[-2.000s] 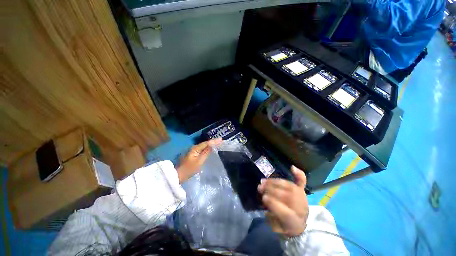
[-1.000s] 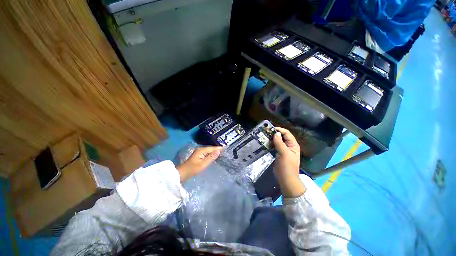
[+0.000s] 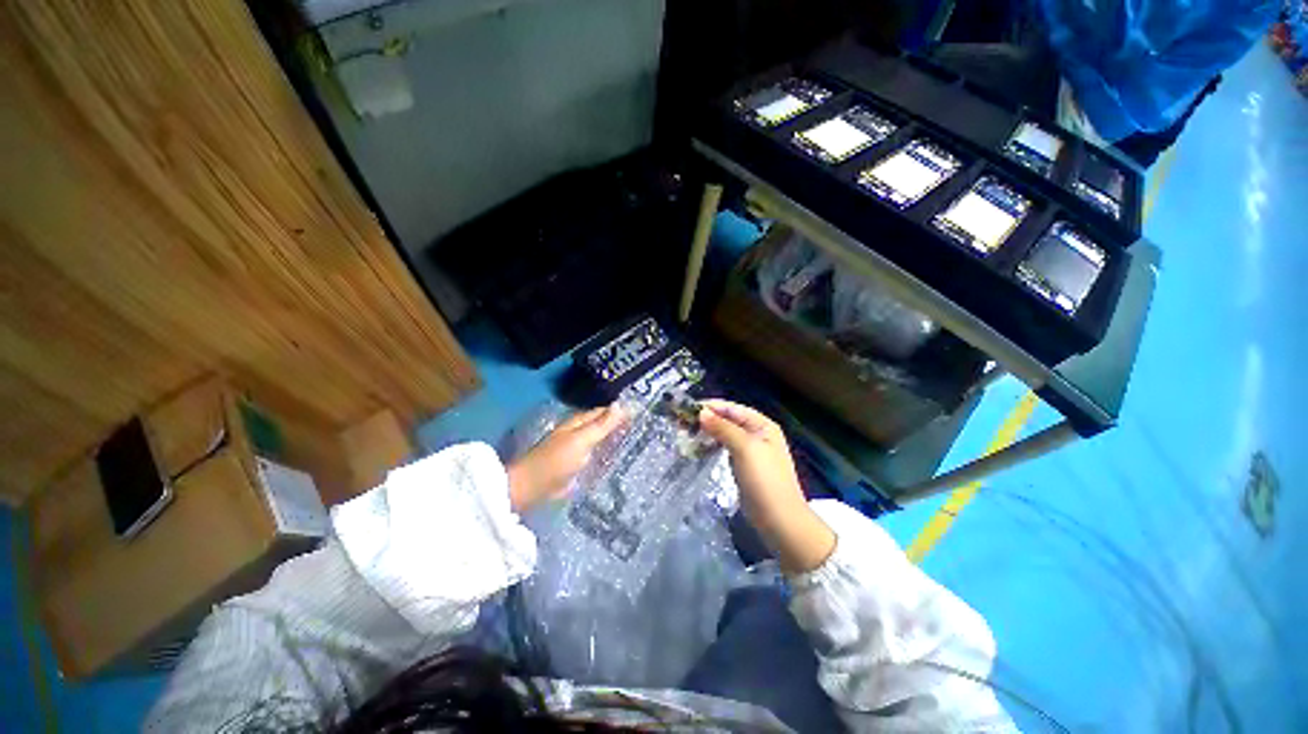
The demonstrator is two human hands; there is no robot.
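Note:
My left hand pinches the upper left edge of a clear bubble bag above my lap. My right hand grips the top end of an electronic module with thumb and fingers. Most of the module lies inside or behind the clear bag; exactly how far in is hard to tell. A large clear plastic bag covers my lap. A black tray on the floor holds modules just beyond my hands, its near part hidden.
A cart at the right carries black trays with several pale-screened modules. A carton with clear plastic sits under it. At left are a wood panel and a carton with a smartphone. A person in blue is behind the cart.
My right hand picked up the module, turned it and moved it left and down to the bubble bag, where it now overlaps the bag. My left hand stays at the bag's edge.

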